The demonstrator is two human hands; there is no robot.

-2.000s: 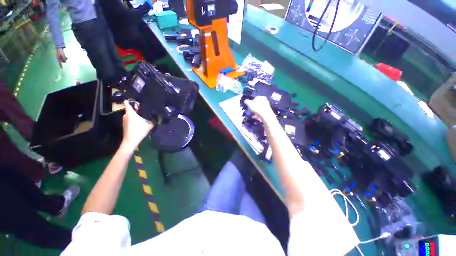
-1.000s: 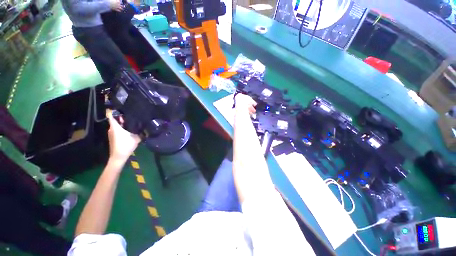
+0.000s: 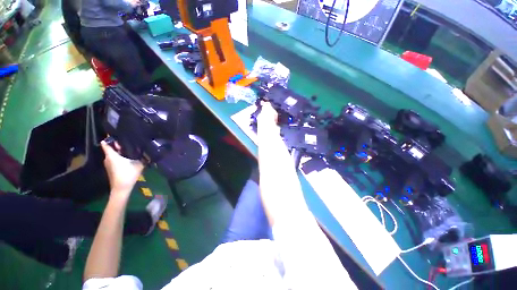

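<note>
My left hand [image 3: 122, 164] holds a large black handheld unit [image 3: 133, 122] by its lower end, out over the floor to the left of the bench. My right hand [image 3: 267, 116] is at the near edge of a black unit with a white label [image 3: 290, 102] on the bench; its fingers are partly hidden, and whether they grip it is unclear. A second labelled black unit [image 3: 309, 139] lies just nearer, right of my forearm. More black units [image 3: 416, 150] with blue-tipped parts are clustered to the right.
An orange stand [image 3: 218, 59] carries a black unit beside crumpled plastic bags [image 3: 271, 72]. A white sheet [image 3: 354, 218], white cable and power supply [image 3: 476, 255] lie right. Black crate [image 3: 56, 150], round stool [image 3: 184, 156] and people's legs [image 3: 122, 54] are left.
My left hand and its unit have moved left and slightly down in view. My right hand has moved left from its first position, uncovering the white sheet. A person's leg has stepped in at lower left.
</note>
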